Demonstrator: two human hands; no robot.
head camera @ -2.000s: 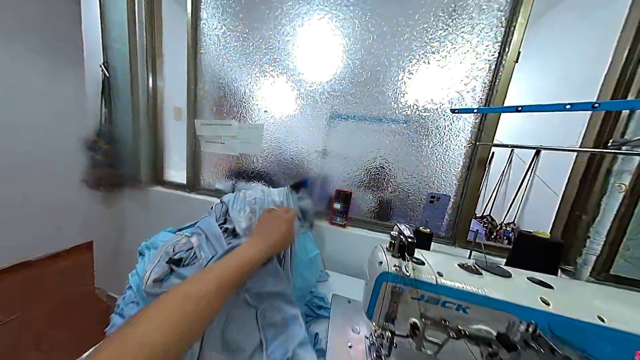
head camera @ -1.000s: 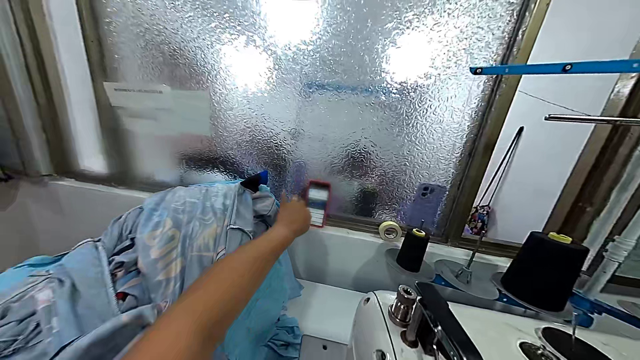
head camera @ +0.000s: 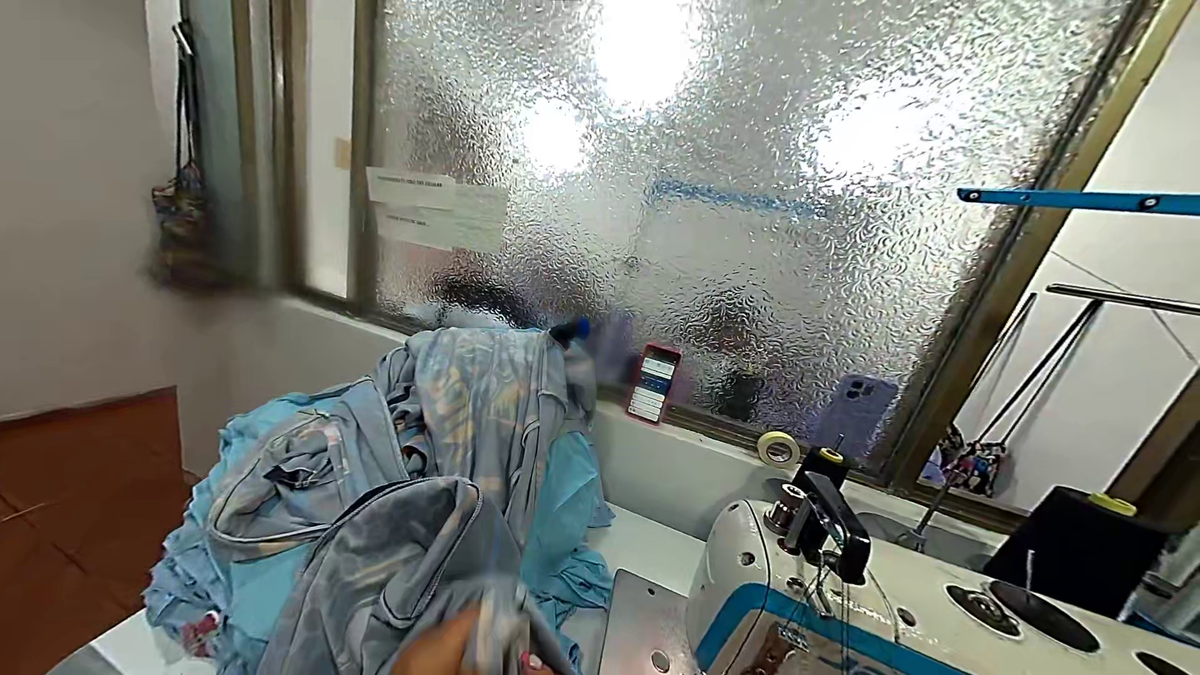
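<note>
At the bottom edge, my left hand (head camera: 439, 649), blurred and partly cut off, holds the grey garment (head camera: 412, 553) at the front of a heap. A fingertip with a painted nail shows just right of it, against the same cloth; I cannot tell which hand it belongs to. Nothing else that could be my right hand shows. Behind are a faded printed grey-blue garment (head camera: 483, 403) and light blue fabric (head camera: 562, 506), piled on the white table (head camera: 642, 539). To the right of the heap stands a white and blue sewing machine (head camera: 736, 572).
A phone (head camera: 653, 382) leans against the textured glass window, with a tape roll (head camera: 778, 449) further right on the ledge. Black thread cones (head camera: 1073, 548) stand behind the machine. A blue bar (head camera: 1078, 200) crosses the upper right. A brown panel (head camera: 89, 506) is at the left.
My left hand has come from the top of the heap, near the phone, down to the bottom edge. A grey garment now lies raised in folds at the heap's front. The view has swung back left.
</note>
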